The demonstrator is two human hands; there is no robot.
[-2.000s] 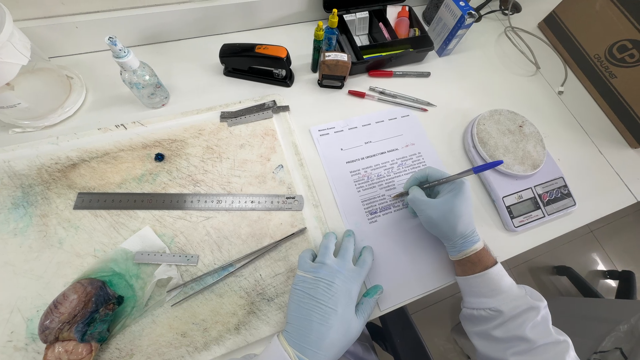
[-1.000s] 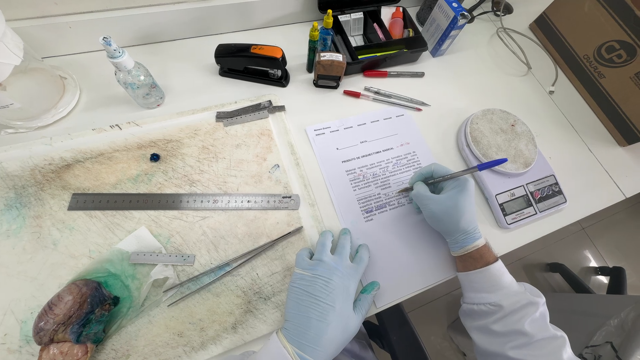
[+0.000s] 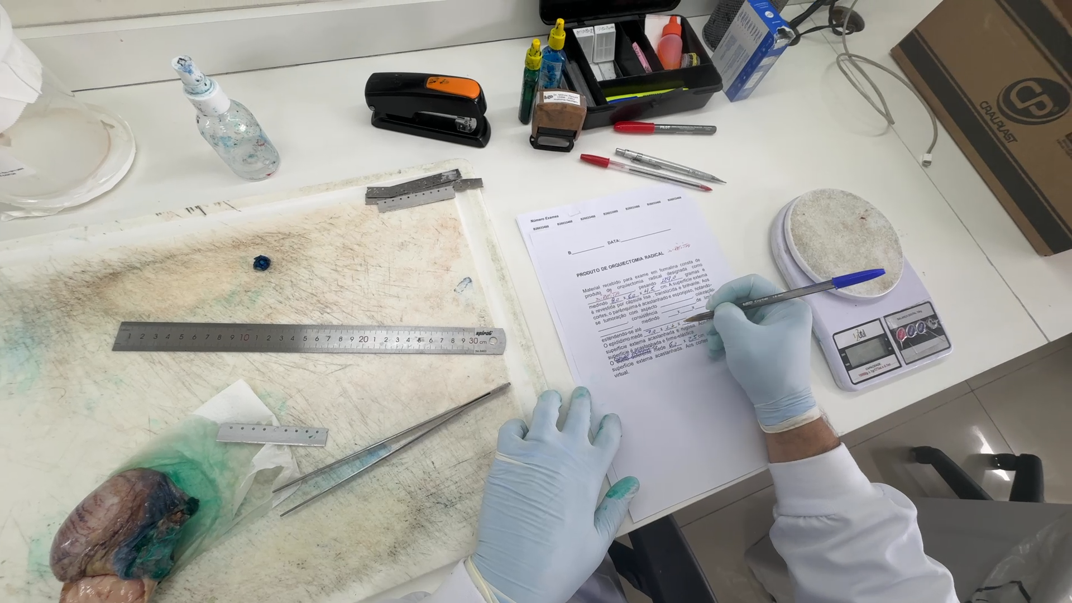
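My right hand (image 3: pixel 764 343), in a light blue glove, grips a blue-capped ballpoint pen (image 3: pixel 787 295), its tip at the handwritten lines of a printed form (image 3: pixel 653 419). My left hand (image 3: pixel 548 486), gloved too, lies palm down with fingers spread, partly over the form's lower left edge and the cutting board (image 3: pixel 352 553); its thumb tip is stained green. Left of it lie long steel tweezers (image 3: pixel 394 445), a steel ruler (image 3: pixel 310 337) and a short ruler piece (image 3: pixel 272 434) on white paper. A tissue specimen (image 3: pixel 121 528) with green and dark blue ink rests at the lower left.
A digital scale (image 3: pixel 867 335) stands right of the form. Behind are a stapler (image 3: pixel 427 107), a spray bottle (image 3: pixel 230 126), a rubber stamp (image 3: pixel 557 121), pens (image 3: pixel 666 128), a black organizer box (image 3: pixel 653 105) and a blue box (image 3: pixel 749 50). A cardboard box (image 3: pixel 997 109) occupies the far right.
The pen's tip has shifted slightly along the form with my right hand, still in its grip. My left hand stays spread at the form's edge.
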